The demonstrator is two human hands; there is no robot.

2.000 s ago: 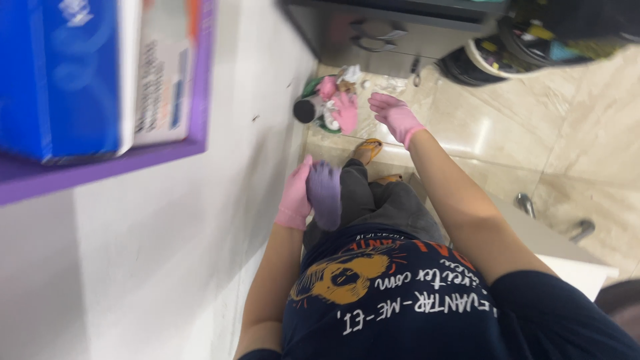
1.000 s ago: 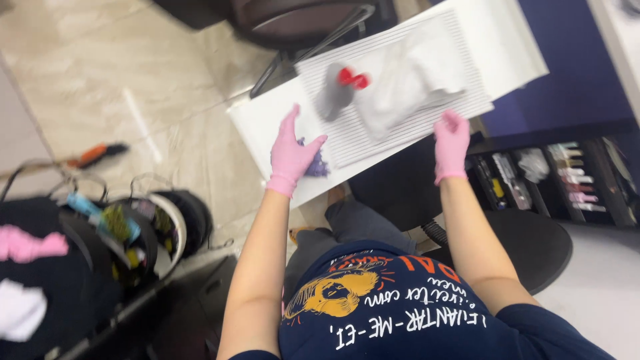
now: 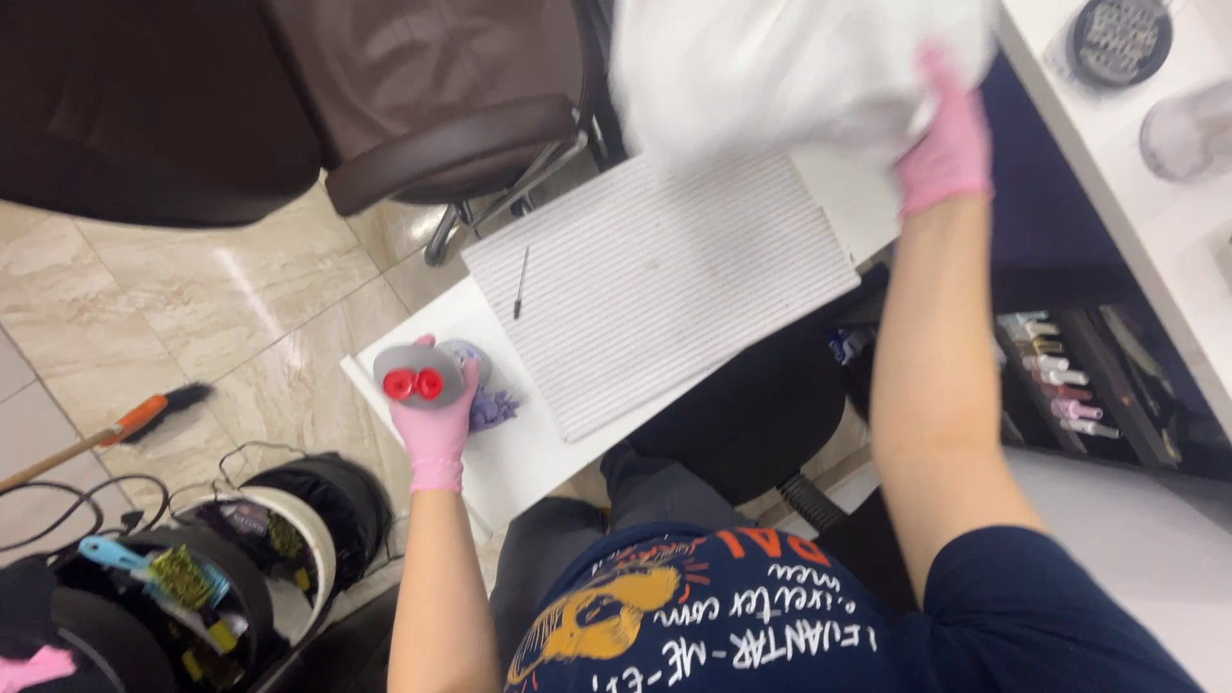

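My left hand (image 3: 433, 419), in a pink glove, holds a grey rounded object with two red round parts (image 3: 412, 384) over the left end of a white table (image 3: 539, 462). Beside it on the table lie a purple crumpled item (image 3: 494, 409) and a small pale round thing (image 3: 469, 358). My right hand (image 3: 948, 144), also pink-gloved, grips a blurred white cloth (image 3: 770, 67) raised over the table's far right part. Between my hands lies a white ribbed mat (image 3: 664, 298) with a thin dark-tipped brush (image 3: 521, 284) on it.
Brown leather chairs (image 3: 452, 87) stand beyond the table. At the left are a broom (image 3: 144, 419) and round black bins (image 3: 327, 500). A white counter (image 3: 1107, 192) and a rack of nail polish bottles (image 3: 1064, 375) are at the right.
The white cloth has been lifted off the ribbed mat by my right hand. My left hand has taken hold of the grey and red object, which lay on the mat. The thin brush now shows.
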